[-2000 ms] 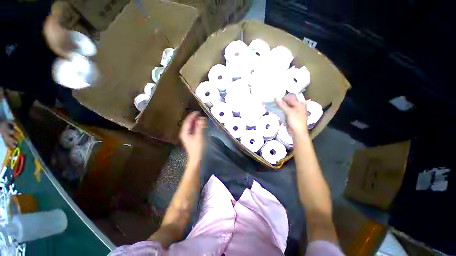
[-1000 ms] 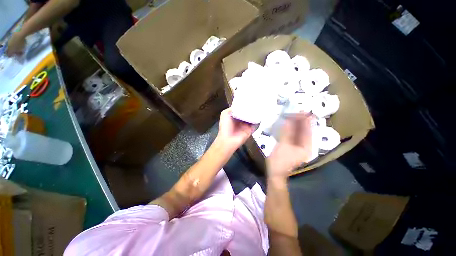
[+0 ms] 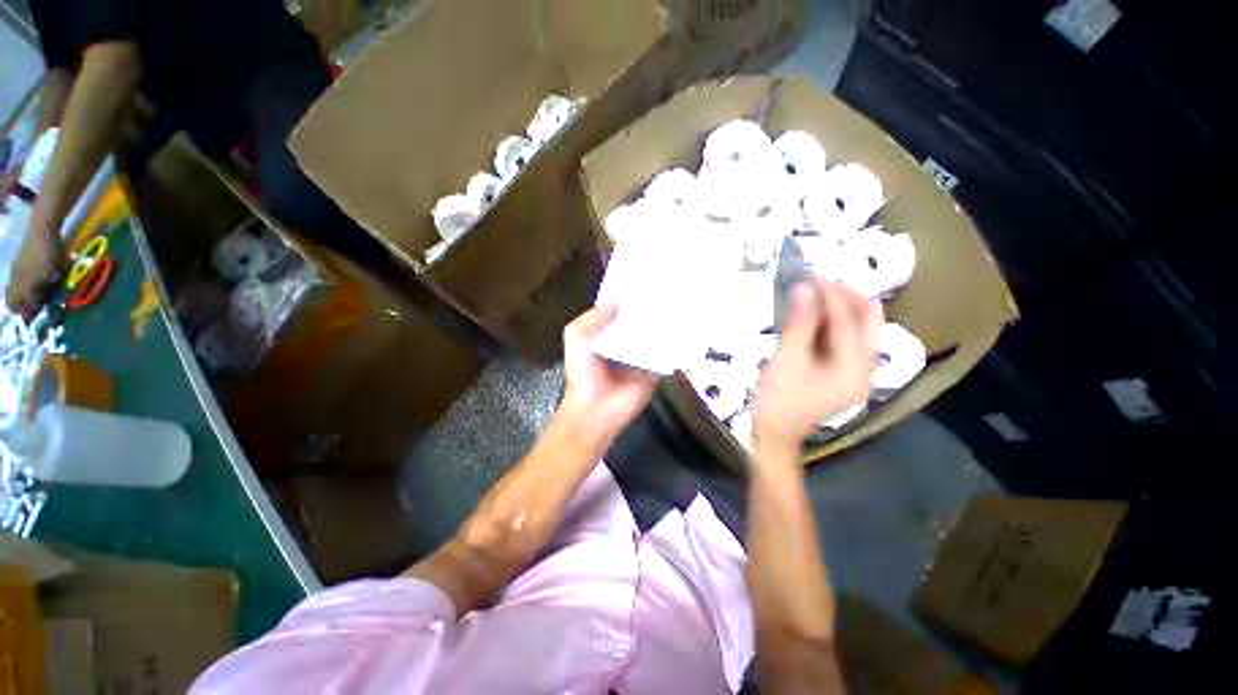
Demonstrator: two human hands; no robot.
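Note:
My left hand (image 3: 602, 369) holds a white plastic housing (image 3: 668, 302) by its lower left end, above the near carton (image 3: 957, 245). The housing is overexposed, so its edges blend with those behind it. My right hand (image 3: 819, 356) is just right of the housing, with a small grey cloth (image 3: 788, 276) between its fingers. The near carton is piled with white housings (image 3: 845, 200), several with round ends and dark centre holes up.
A second carton (image 3: 407, 122) with a row of housings stands upper left. A third carton (image 3: 407, 373) is beside the green bench (image 3: 149, 523), which bears a translucent cylinder (image 3: 116, 448) and scissors (image 3: 90, 272). A person's arm (image 3: 71, 177) reaches over it. Dark stacked boxes (image 3: 1086, 177) stand right.
Since two seconds ago, my left hand has gone from empty to holding a housing over the near carton. Over the last second, the cloth hand has shifted slightly and the view has moved a little.

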